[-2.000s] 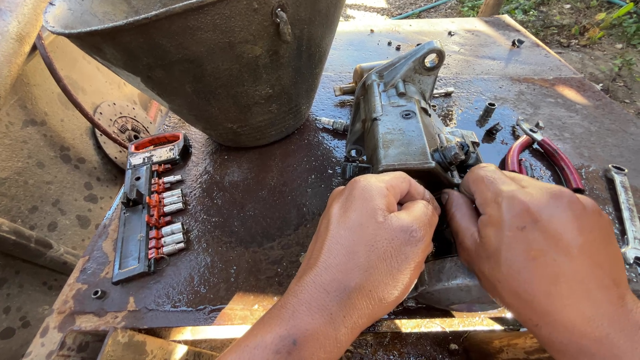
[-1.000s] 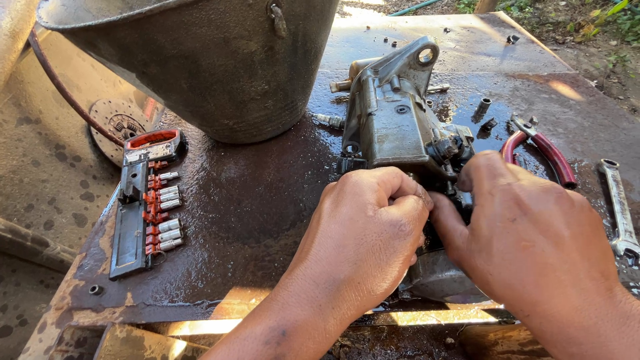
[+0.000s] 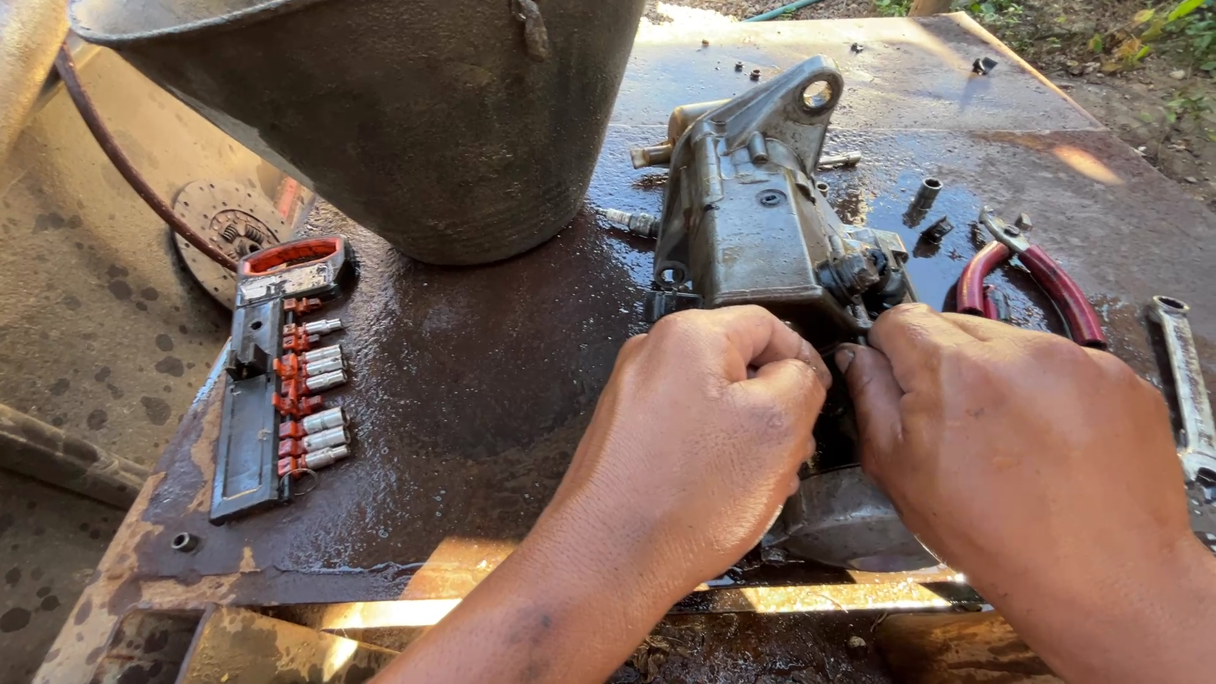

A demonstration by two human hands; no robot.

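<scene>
A wet, dirty metal engine part, seemingly a carburetor or similar cast housing [image 3: 760, 237], lies on the dark metal tabletop with its eyelet bracket pointing away from me. My left hand [image 3: 712, 408] is at its near end, fingers curled with the fingertips hidden, so what it grips cannot be told. Close beside it, my right hand [image 3: 1007, 437] touches the near right corner of the housing, thumb and forefinger bent toward a small dark fitting. A rounded metal part [image 3: 855, 522] shows beneath and between my hands. A spark plug [image 3: 632, 222] lies left of the housing.
A big metal bucket [image 3: 418, 123] stands at the back left. Left of my hands lies a socket rail [image 3: 252, 418] with several sockets. Red-handled pliers [image 3: 1059, 290], a wrench [image 3: 1183, 380] and a loose socket [image 3: 926, 195] lie on the right. A single small nut [image 3: 185, 541] sits near the front left edge.
</scene>
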